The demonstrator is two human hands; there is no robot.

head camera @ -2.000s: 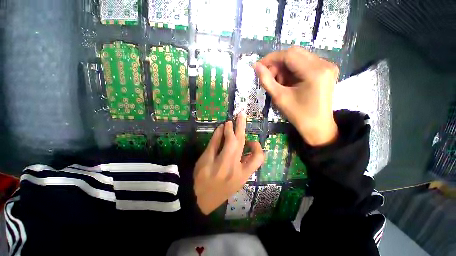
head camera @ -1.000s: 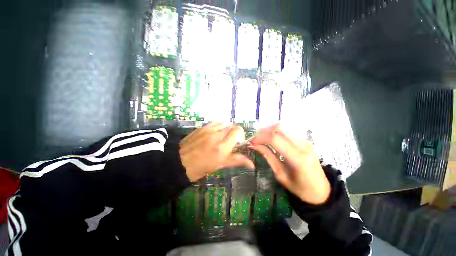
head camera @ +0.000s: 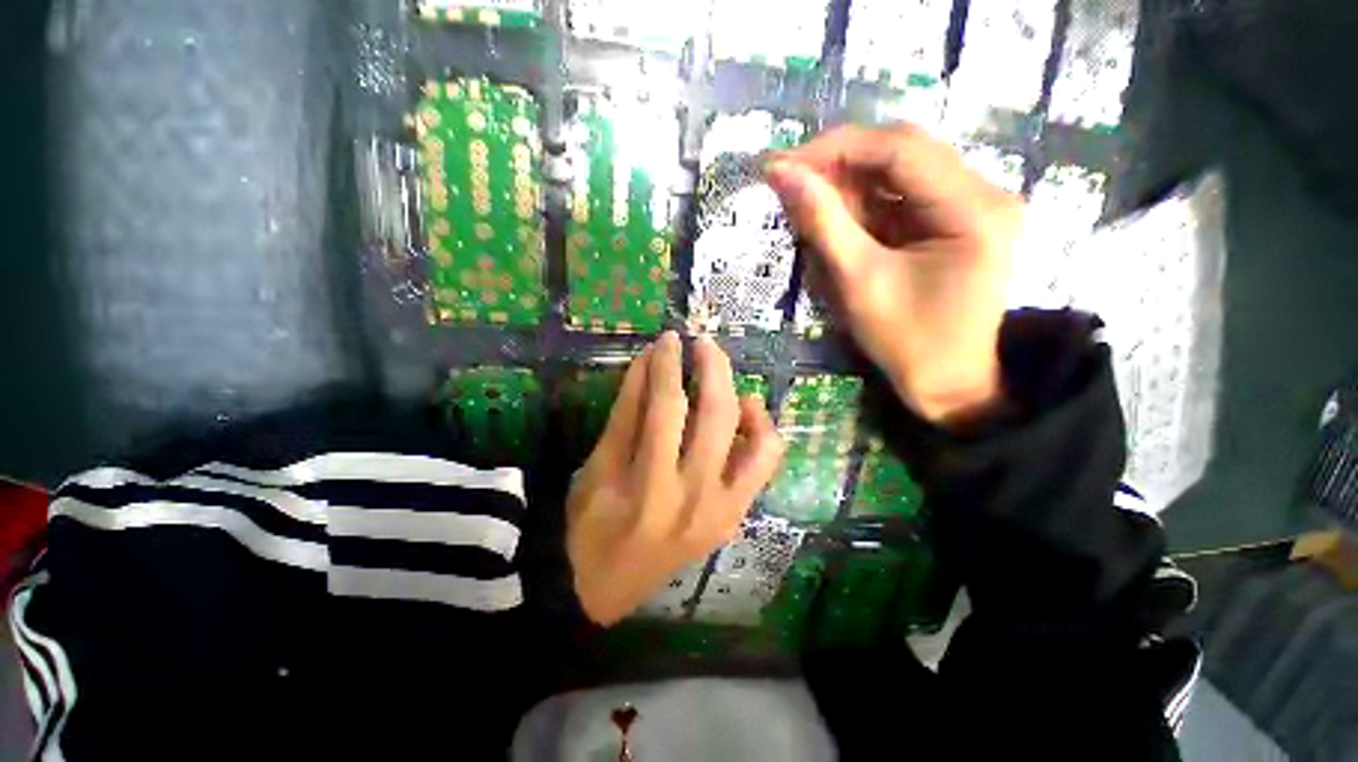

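Observation:
A white dotted sheet (head camera: 743, 238) lies over a board in the tray's middle row. My right hand (head camera: 916, 246) is at its top right corner, thumb and index fingertips pinched together on it. My left hand (head camera: 670, 469) is palm down below the sheet, fingers apart, fingertips at its lower edge. Two bare green boards, one nearer (head camera: 618, 223) and one farther left (head camera: 480, 209), sit left of the sheet. The clear plastic tray (head camera: 390, 194) holds the boards. My right hand hides part of the boards to its right.
White-covered boards (head camera: 894, 52) fill the far row. More green boards (head camera: 496, 405) and a dotted white one (head camera: 745, 573) lie nearer me. A hazy translucent sheet (head camera: 194, 223) is at left. A bright white stack (head camera: 1169, 335) lies right of the tray. Dark ridged material (head camera: 1333, 462) shows at the right edge.
My hands were together lower over the tray one second ago; now the right is raised at the sheet's top corner. Two seconds ago three bare boards showed left of the sheet; now two show.

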